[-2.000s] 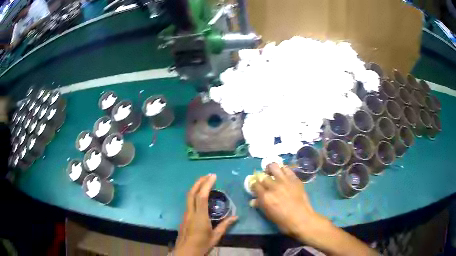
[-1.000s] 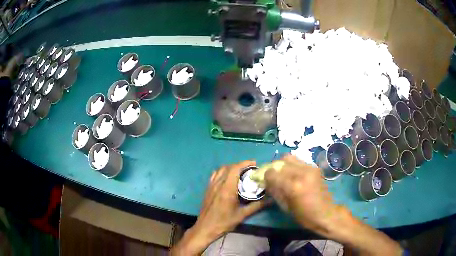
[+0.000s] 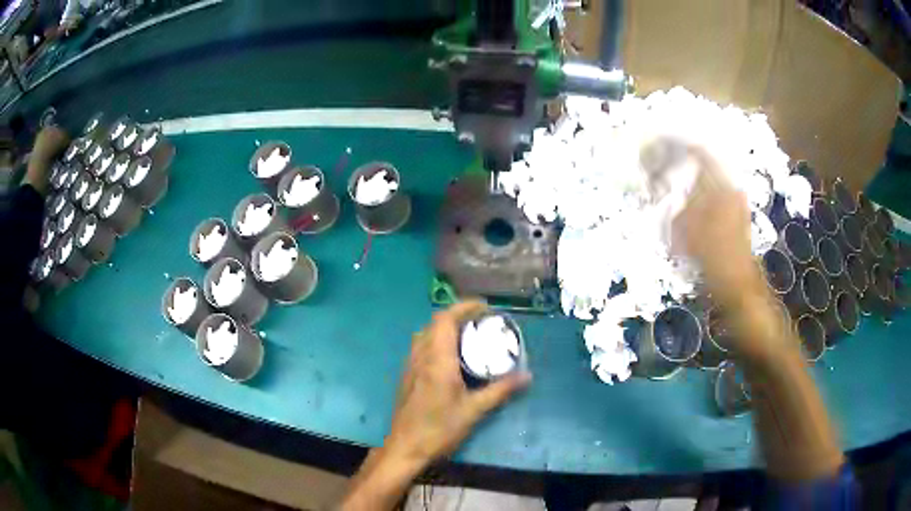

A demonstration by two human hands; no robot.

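Note:
My left hand [image 3: 440,384] is closed around a metal cup [image 3: 520,344] at the bench's front, below the press base. A white plastic insert [image 3: 490,346] shows in the cup's mouth. My right hand [image 3: 704,215] is blurred and reaches over the heap of white plastic inserts [image 3: 619,200]; its fingertips overlap the heap, and whether they grip a piece cannot be told. The green and dark press [image 3: 492,95] stands behind the cup, its base plate [image 3: 499,261] showing a round centre hole.
Several filled cups [image 3: 228,284] stand left of the press, with more at the far left [image 3: 95,236]. Another person's hand [image 3: 45,150] is beside those. Empty cups [image 3: 799,243] stand at right. A cardboard sheet [image 3: 829,90] is behind the heap, and a cardboard box [image 3: 215,474] below the bench edge.
A white insert is now in the cup in my left hand. My right hand has left the cup and moved up and right to the heap. Another person's hand has come in at far left.

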